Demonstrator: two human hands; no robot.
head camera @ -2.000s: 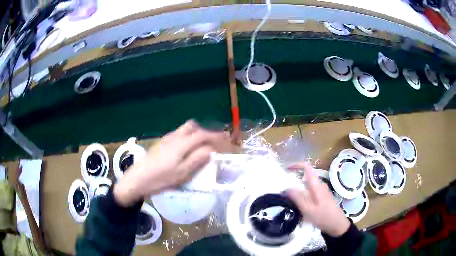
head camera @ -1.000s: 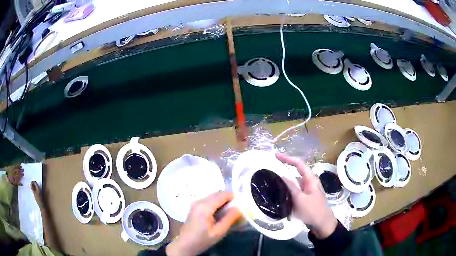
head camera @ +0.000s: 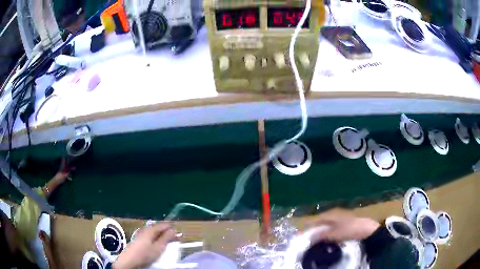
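My left hand (head camera: 145, 247) is at the bottom left, blurred. Its fingertips are beside the lower end of a white cord (head camera: 239, 189) and a small white strip part (head camera: 187, 247); I cannot tell which it grips. The cord hangs from above and curves across the belt. My right hand (head camera: 347, 226) holds a round white fixture (head camera: 322, 256) with a glossy black centre, cut off by the bottom edge. A pale white tub (head camera: 208, 260) is partly visible between my hands. Crinkled clear plastic (head camera: 268, 247) lies left of the fixture.
A dark green belt (head camera: 173, 168) crosses ahead with spaced fixtures and a brown divider stick (head camera: 264, 184). Round units cluster at the right (head camera: 427, 226) and left (head camera: 110, 237). An olive power supply (head camera: 263, 52) with red digits stands on the shelf. Another person's hand (head camera: 60, 176) reaches over the belt at left.
The view has tilted up, showing the power supply. My left hand has moved left from the fixture. The cord's lower end has swung left towards it. The other person's hand now reaches over the belt.
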